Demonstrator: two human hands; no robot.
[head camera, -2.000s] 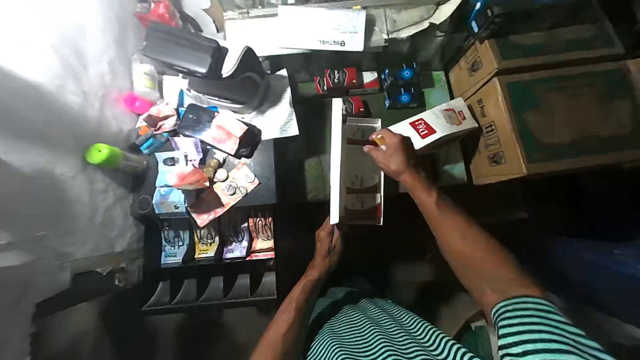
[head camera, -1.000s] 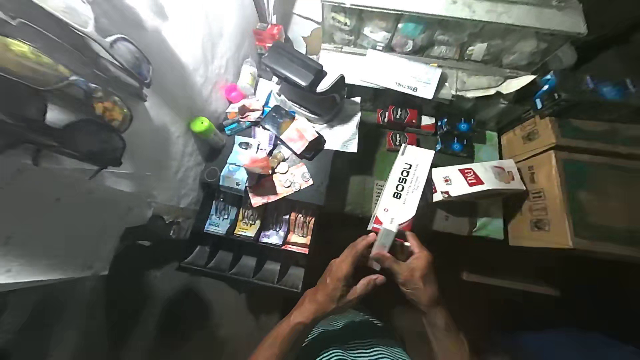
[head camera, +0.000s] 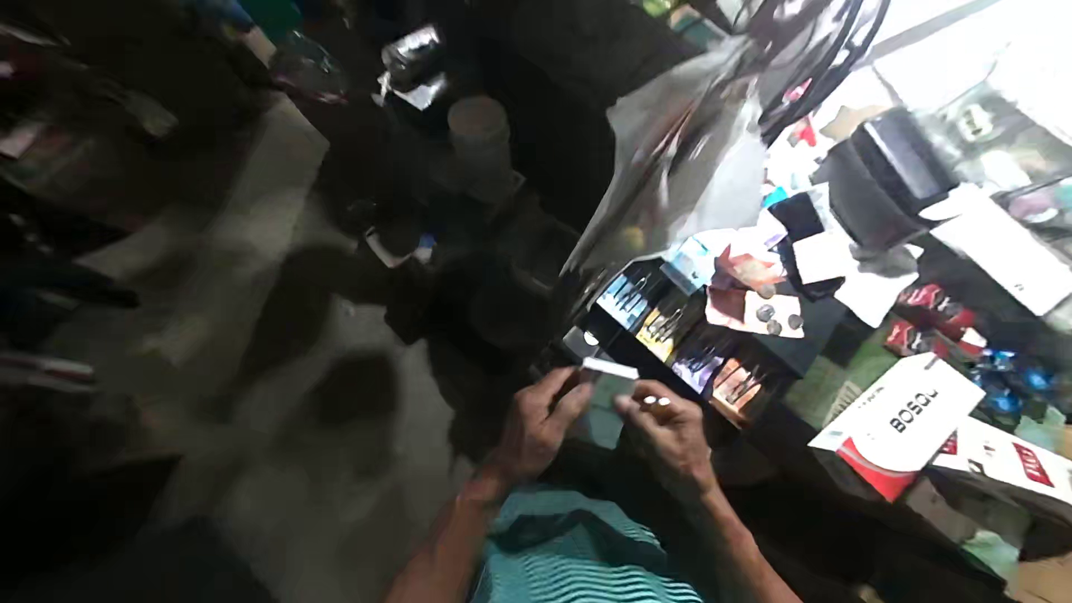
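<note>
Between my two hands, in front of my striped shirt, is a small pale box or pack (head camera: 610, 387). My left hand (head camera: 540, 423) pinches its left side with thumb and fingers. My right hand (head camera: 674, 427) grips its right side, and two small white round ends, possibly cigarettes, show between its fingers. Off to the right lies a white and red long carton (head camera: 909, 423) bearing writing. The black cash tray (head camera: 703, 377) with clipped banknotes (head camera: 657, 333) stands just beyond my right hand. Coins (head camera: 766, 313) rest on notes behind it.
A black case-like object (head camera: 896, 172) and a white printed sheet (head camera: 1009, 251) lie at the upper right. Small red packs (head camera: 925, 318) and blue items (head camera: 1005, 377) sit near a second white carton (head camera: 1001, 461). A pale bucket-like container (head camera: 480, 138) stands in the dark area at the left.
The view has swung left toward the floor. One second ago both hands were at the near end of the long carton; now they are away from it, holding the small pale box.
</note>
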